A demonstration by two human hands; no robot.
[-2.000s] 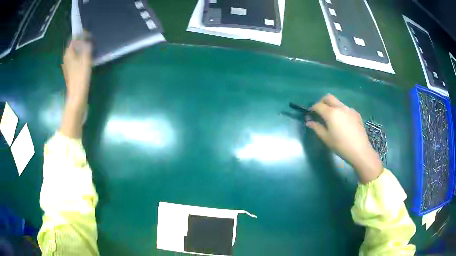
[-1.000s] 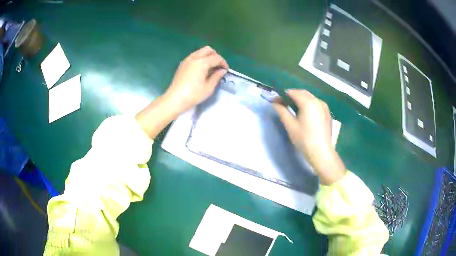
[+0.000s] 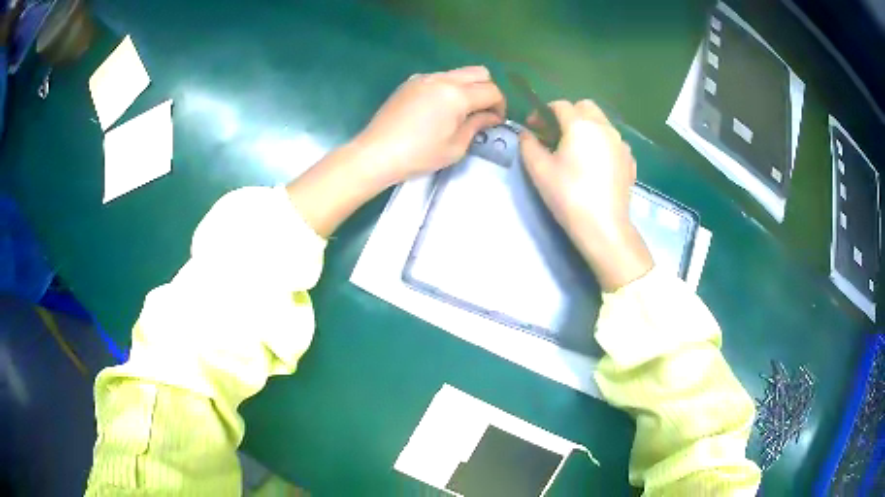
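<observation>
A tablet back cover (image 3: 485,233) lies on a white backing sheet (image 3: 378,254) in front of me, glaring white, with camera holes at its top corner. My left hand (image 3: 442,116) is at that corner, its fingertips bent against the edge; whether they pinch anything is hidden. My right hand (image 3: 582,170) is just right of the holes and holds slim dark tweezers (image 3: 537,109) between thumb and fingers. The tweezers point up and left. No small piece can be made out at the fingertips.
A card with a black rectangle (image 3: 509,464) lies at the near edge. Two pale liner cards (image 3: 139,150) lie left. Two more covers (image 3: 745,102) lie at upper right. A pile of metal slivers (image 3: 784,408) and a blue tray (image 3: 859,427) are at lower right. A brown round item (image 3: 66,31) is far left.
The cover came from the upper left to the middle, and both hands came to it. Since one second ago, my right hand moved from the top edge's right part towards the camera-hole corner. The view shifted.
</observation>
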